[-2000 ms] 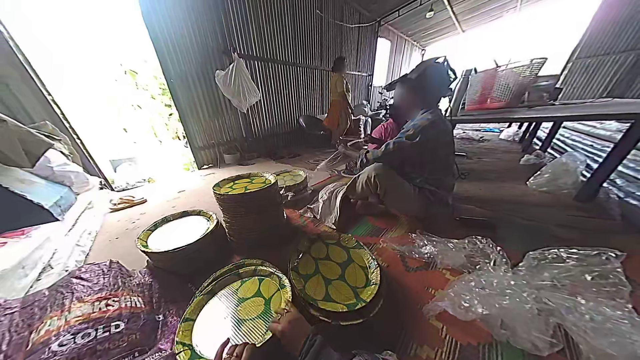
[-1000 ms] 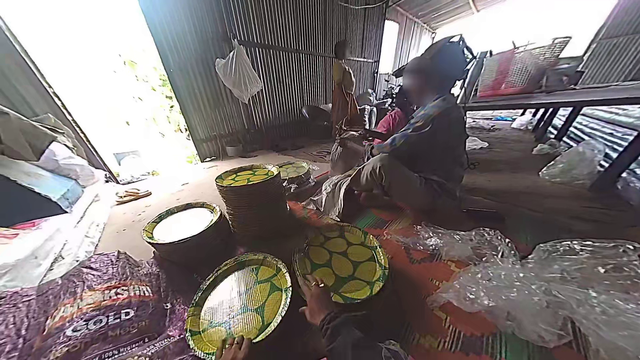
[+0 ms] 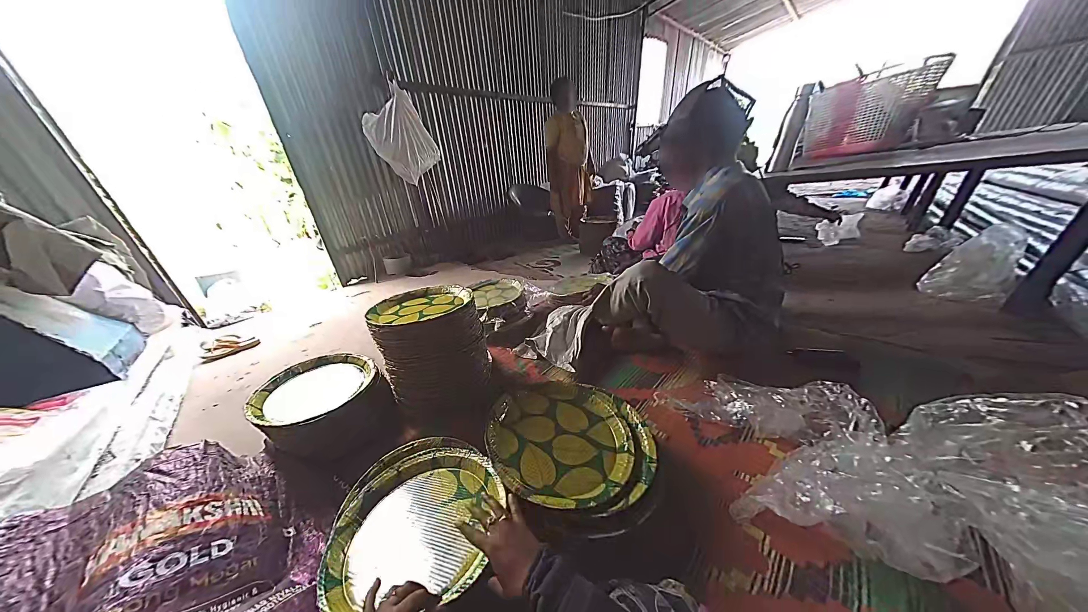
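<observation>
Round green plates with a yellow leaf pattern stand in stacks on the floor. My right hand (image 3: pixel 501 540) has its fingers spread on the right part of the near leaf-patterned plate (image 3: pixel 408 527), which shines with glare. Low at that plate's front edge is my left hand (image 3: pixel 401 597), partly cut off by the frame; its grip is unclear. Just right of my hands sits another stack of leaf plates (image 3: pixel 565 446), its top plates slightly offset. Farther off are a tall plate stack (image 3: pixel 421 310) and a lower glare-covered stack (image 3: pixel 314 393).
A purple printed sack (image 3: pixel 187 544) lies at the left. Clear plastic bags (image 3: pixel 926 484) spread over the patterned mat (image 3: pixel 705 476) at the right. A seated person (image 3: pixel 722 238) is beyond the stacks; another person (image 3: pixel 568 161) stands by the corrugated wall. A long table (image 3: pixel 935 157) stands at the back right.
My right hand has moved left from the right-hand stack onto the near plate. The near stack now shows two offset rims, and the right-hand stack's top plate also sits offset.
</observation>
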